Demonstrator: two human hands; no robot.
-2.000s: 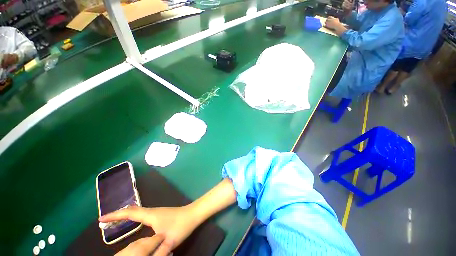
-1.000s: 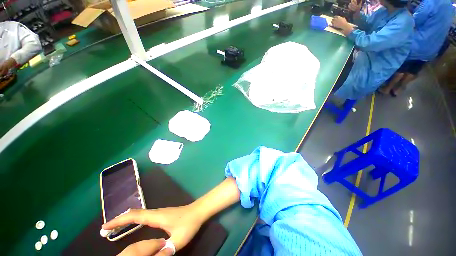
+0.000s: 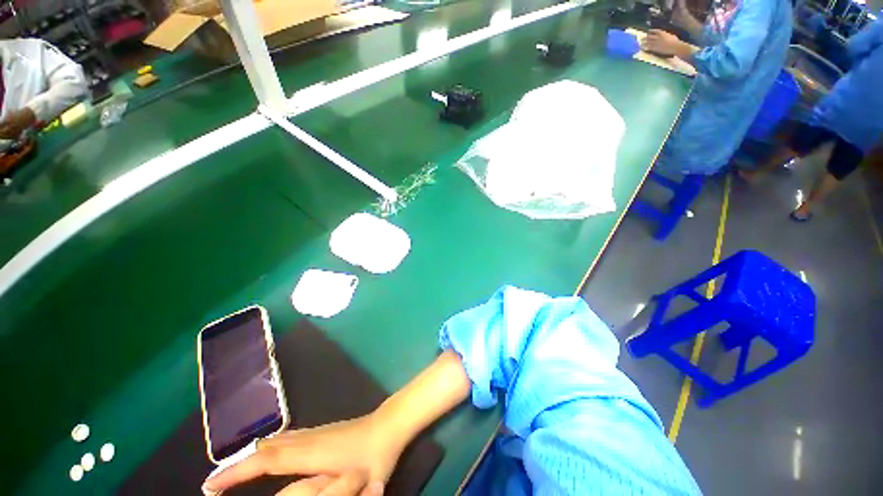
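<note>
A smartphone [image 3: 239, 383] in a pale case lies face up, partly on a dark mat [image 3: 324, 373]. Its screen is dark with reflections. My right hand [image 3: 324, 455] reaches in from the right. One extended finger lies at the phone's lower edge, with something white at its tip. The hand's other fingers are partly cut off by the bottom edge, and I see nothing held. My left hand cannot be made out. Two white pads [image 3: 371, 243] [image 3: 324, 293] lie beyond the mat. Several small white discs [image 3: 88, 462] lie at the lower left.
A clear bag of white pieces [image 3: 557, 150] lies at the bench's right side. Black units [image 3: 463, 105] [image 3: 555, 52] lie farther back. A white post [image 3: 254, 58] and rail stand behind, with pale strands [image 3: 411, 186] nearby. A blue stool [image 3: 741, 310] stands right. Workers are beyond.
My right hand's extended finger has moved down from the lower screen to the phone's bottom edge. The view has shifted slightly. A worker at the far right has moved away from the bench.
</note>
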